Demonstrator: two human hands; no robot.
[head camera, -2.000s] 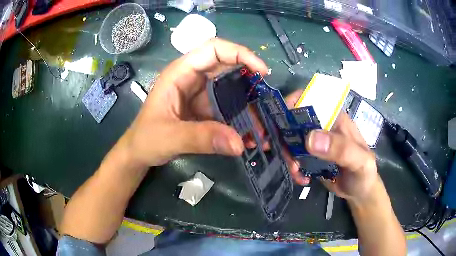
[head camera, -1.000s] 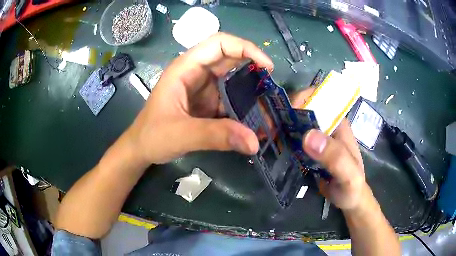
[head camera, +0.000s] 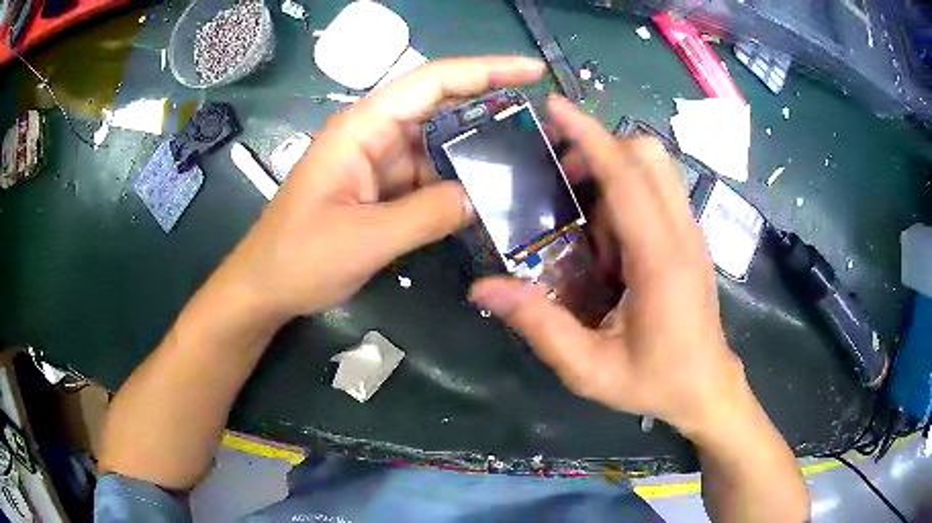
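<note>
A phone assembly with a shiny dark LCD screen facing up is held in front of me, tilted. The screen has a white rim and an orange-gold strip at its lower edge. The dark middle frame shows around its top and left side. My left hand grips the assembly from the left, thumb at the screen's left edge. My right hand is curved around its right side, fingers behind the upper right, thumb below the screen and slightly blurred. The lower part is blurred, and the circuit board is hidden.
A round dish of screws and a white pad lie at the back. An electric screwdriver lies at right, beside a front housing with window. A crumpled scrap lies near the front edge. A pink-red tool lies back right.
The assembly has been turned over and closed up, so the screen now faces me instead of the open frame and blue board. My right hand has shifted around its right side.
</note>
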